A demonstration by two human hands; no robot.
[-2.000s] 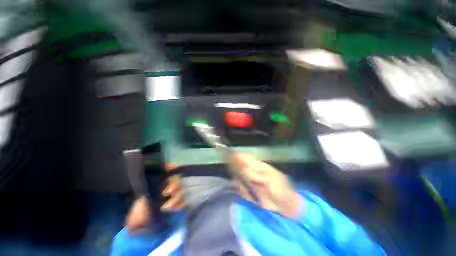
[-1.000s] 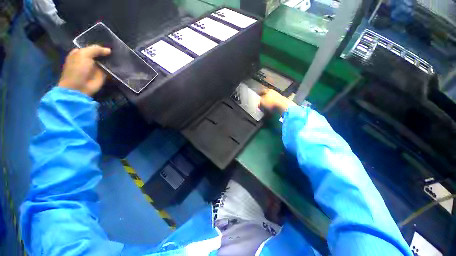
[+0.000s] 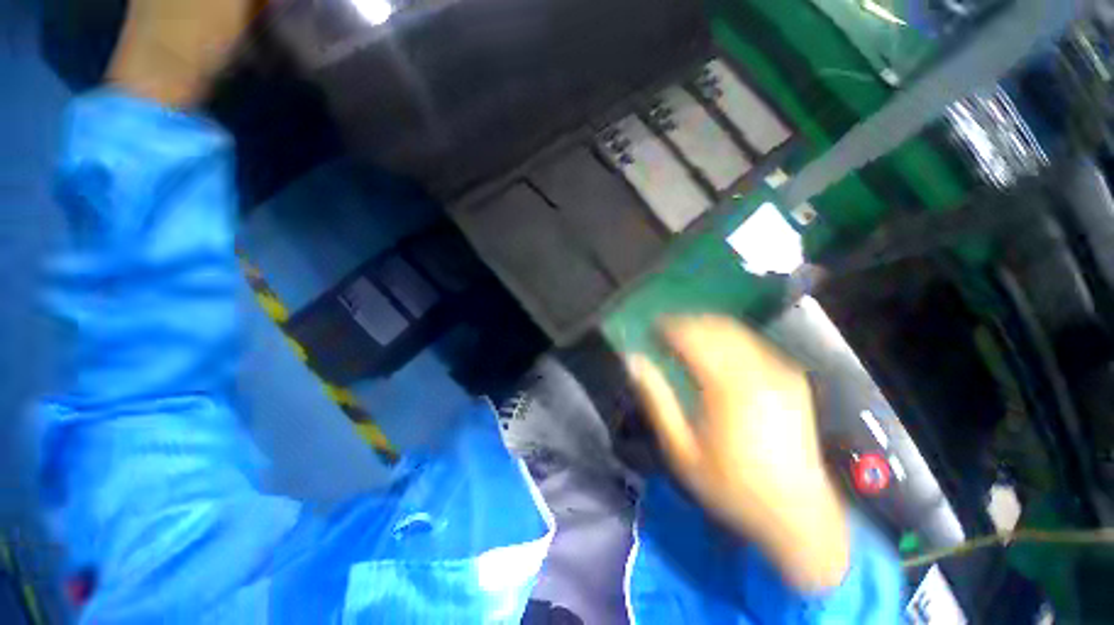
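Observation:
A black component tray (image 3: 538, 250) lies on the green bench at centre. Three pale phone panels (image 3: 657, 173) with black dots sit side by side in its far-right pockets; its nearer-left pockets are bare. My right hand (image 3: 745, 433), blurred, is right of and below the tray, fingers apart, with nothing seen in it. My left hand (image 3: 183, 43) is at the upper left, cut off by the top edge; its fingers and anything in them are hidden.
The black tray stack (image 3: 489, 86) stands behind the tray. A white label (image 3: 767, 239) lies on the green bench. The press panel with a red emergency stop (image 3: 871, 474) is at right. A dark tray with panels (image 3: 373, 309) is lower left, by yellow-black floor tape (image 3: 348, 409).
My right hand has left the tray and moved down and right, no longer on a panel; three panels now show in the tray. My left hand has moved up, and its glossy panel is out of view.

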